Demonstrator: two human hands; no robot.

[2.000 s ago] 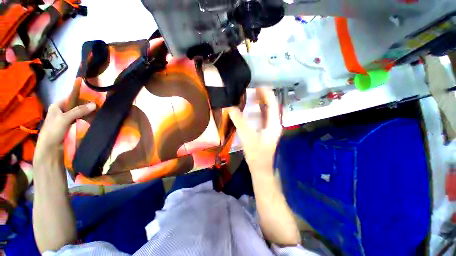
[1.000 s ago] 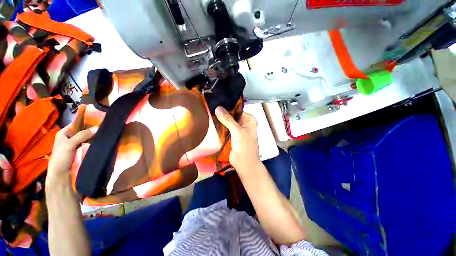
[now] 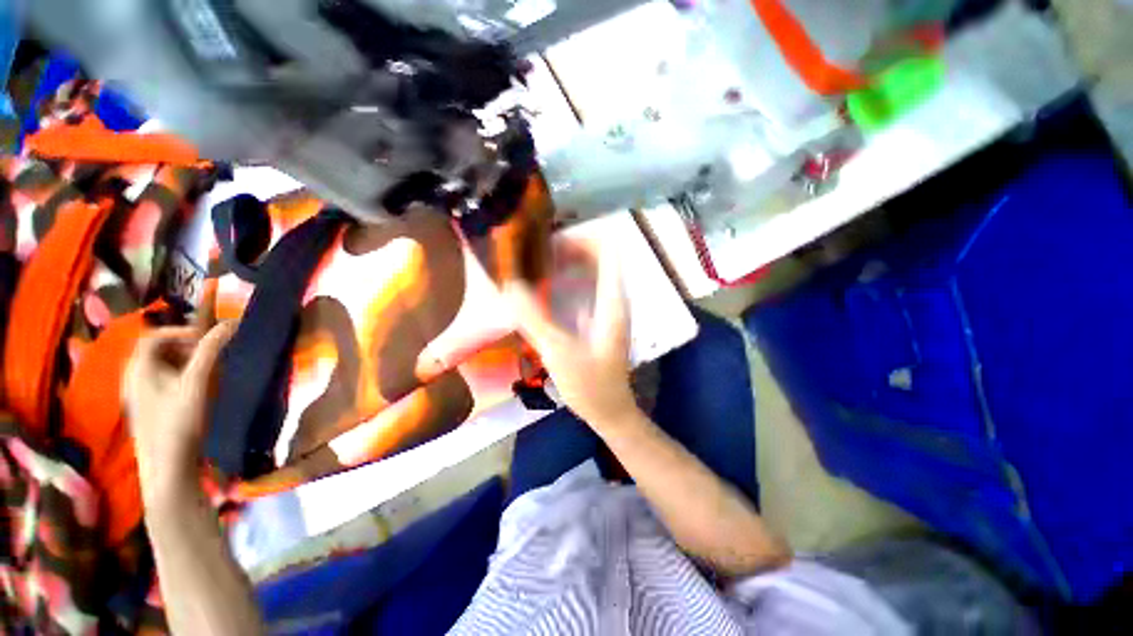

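The camouflage body panel (image 3: 373,329) lies on the white table under the sewing machine head (image 3: 286,99). A black webbing strap (image 3: 263,342) runs down its left part. My left hand (image 3: 180,373) holds the panel's left edge by the strap. My right hand (image 3: 578,329) is blurred, at the panel's right edge, beside a raised orange and brown flap (image 3: 522,236); its fingers look spread, and whether they grip cloth is unclear. The needle area is blurred and dark.
A heap of camouflage and orange pieces (image 3: 75,336) lies at the left. A blue cloth-covered bin (image 3: 919,360) stands at the right. A green roll (image 3: 895,93) with an orange strip (image 3: 801,47) is on the machine bed. My knees are below the table edge.
The view has shifted and blurred. The black strap near the needle no longer shows; an orange and brown flap shows there. My right hand has gone from gripping the edge to looser, spread fingers.
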